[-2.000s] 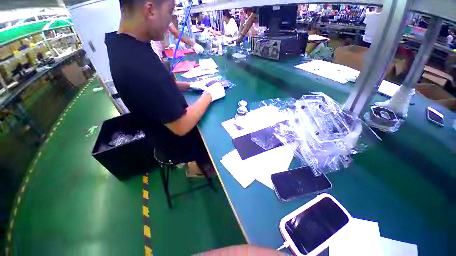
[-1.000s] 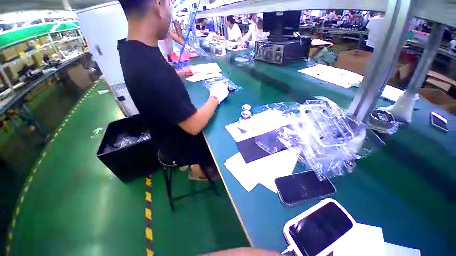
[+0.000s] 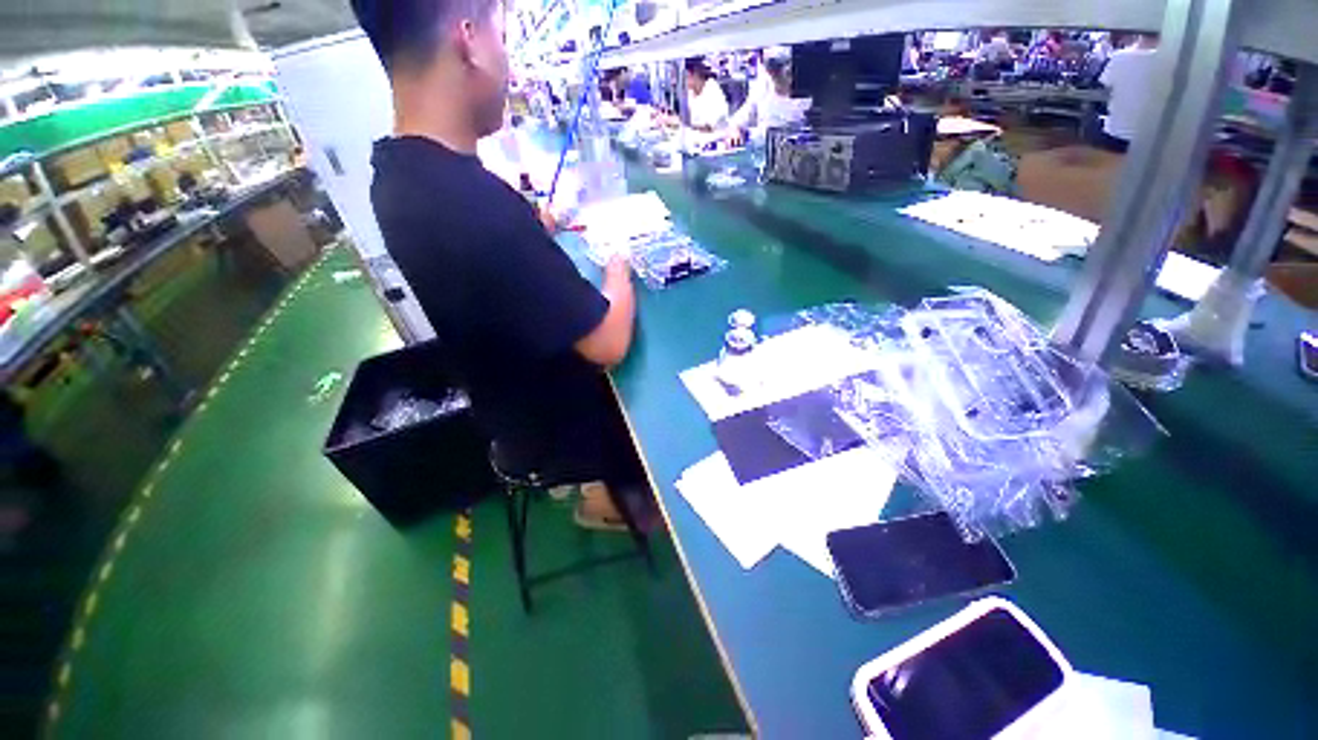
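Neither of my hands can be made out. Nearest in front of me on the green bench lies a cased smartphone (image 3: 966,677) with a white-pink rim and dark screen, cut off by the bottom edge. A bare black smartphone (image 3: 921,562) lies just beyond it. A crinkled heap of plastic bags with clear parts (image 3: 990,390) lies behind the phones. White paper sheets (image 3: 744,509) and a dark sheet (image 3: 781,434) lie left of the heap. A small round part (image 3: 740,333) stands on white paper.
A person in a black shirt (image 3: 484,275) sits on a black stool at the bench's left edge. A black open bin (image 3: 398,470) with clear plastic stands on the floor. A metal shelf post (image 3: 1149,188) rises at the right. A black box-shaped device (image 3: 810,159) stands farther back.
The whole view has shifted, so bench things sit farther right and lower. The skin-coloured shape at the bottom edge is almost gone. The seated person's near hand has moved back toward their body.
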